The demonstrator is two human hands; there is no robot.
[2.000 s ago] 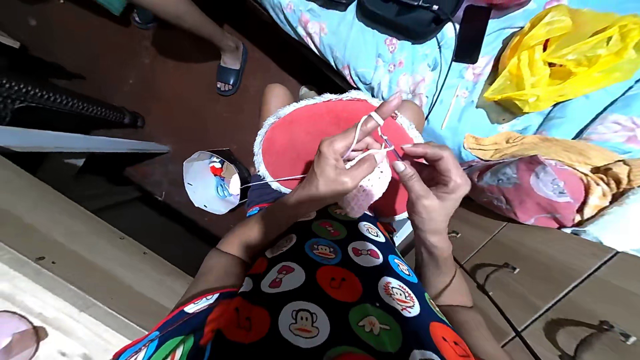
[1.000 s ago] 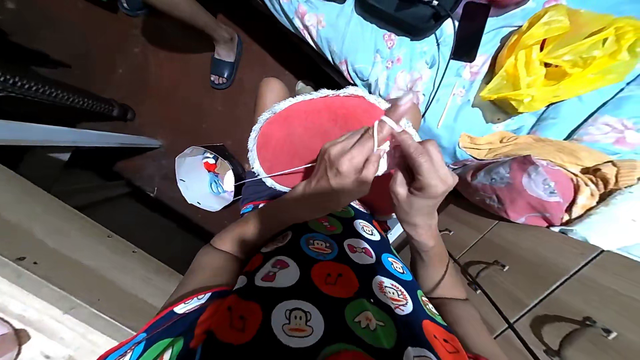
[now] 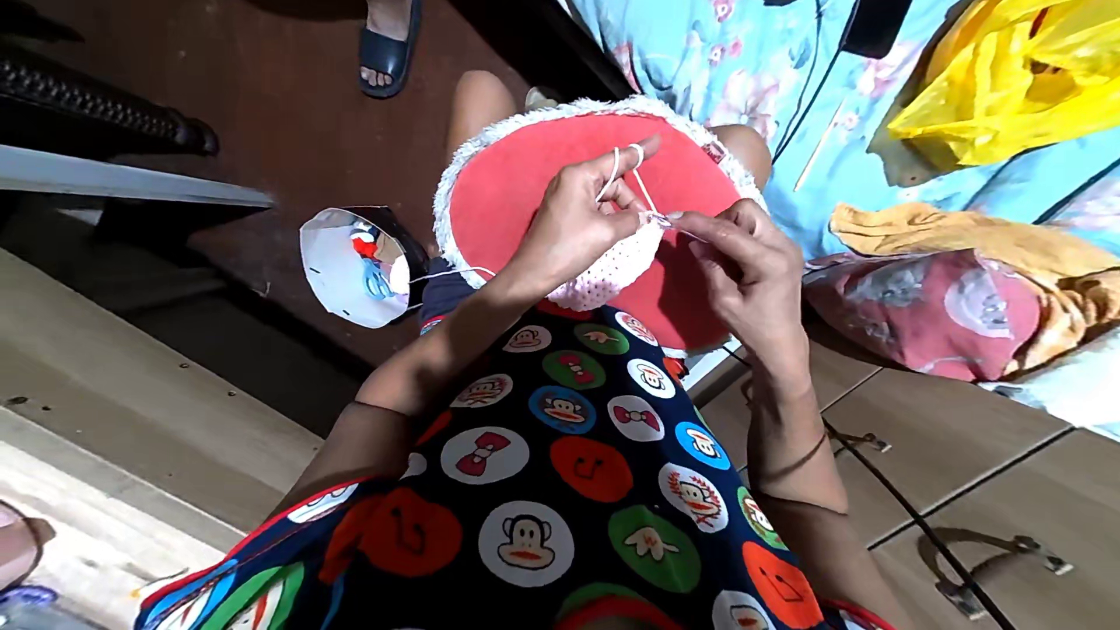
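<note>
My left hand (image 3: 582, 219) pinches the top edge of a pale pink crocheted piece (image 3: 604, 276), its index finger raised with white yarn (image 3: 643, 179) looped around it. Close on the right, my right hand (image 3: 752, 262) grips a thin crochet hook (image 3: 687, 231), whose tip meets the stitches at the edge. Most of the hook is hidden by the fingers. Beneath both hands lies a red oval cushion (image 3: 516, 184) with a fluffy white rim, across my lap. The yarn runs left from my hand to a white polygonal container (image 3: 328, 262), which holds blue-handled scissors (image 3: 376, 278) and other small items.
A bed with a blue floral sheet (image 3: 744, 83) is at the upper right, bearing a yellow plastic bag (image 3: 989, 96), an orange cloth (image 3: 927, 232) and a dark phone (image 3: 878, 26). Drawers (image 3: 980, 455) stand at the lower right. Another person's sandalled foot (image 3: 385, 57) is at the top.
The fingers of my left hand have shifted, and its raised index finger and the crocheted piece show more plainly than one second ago. My right hand stays at the work's edge.
</note>
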